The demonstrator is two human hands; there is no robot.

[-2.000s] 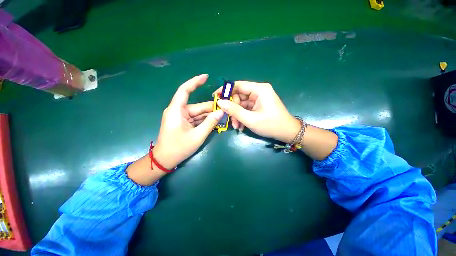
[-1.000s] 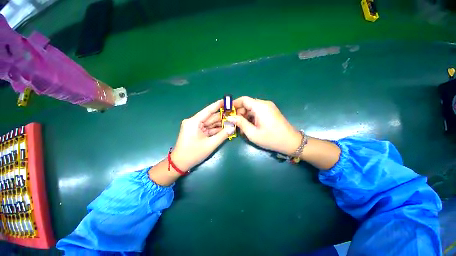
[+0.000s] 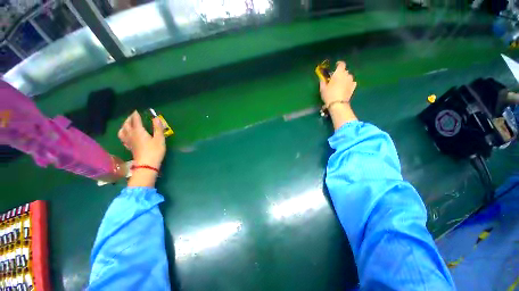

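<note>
My left hand [image 3: 142, 142] is over the green belt at the left, thumb and fingers apart. A yellow unit [image 3: 166, 126] with a pale and dark face lies just right of its thumb; whether they touch is unclear. My right hand [image 3: 338, 86] is farther out over the belt, its thumb and fingers around the right side of another yellow unit [image 3: 322, 70]. That unit's dark inner part is partly hidden by the fingers.
A pink-wrapped post [image 3: 62, 139] stands left, close to my left wrist. A red-orange tray [image 3: 41, 244] with rows of units is at lower left. A dark object [image 3: 101, 109] lies on the belt. A black device [image 3: 455, 122] with a cable and a small yellow piece [image 3: 431, 98] are right.
My hands have parted from the unit they held together and moved forward over the belt, left and right. The view has shifted, showing more beyond the belt and the black device.
</note>
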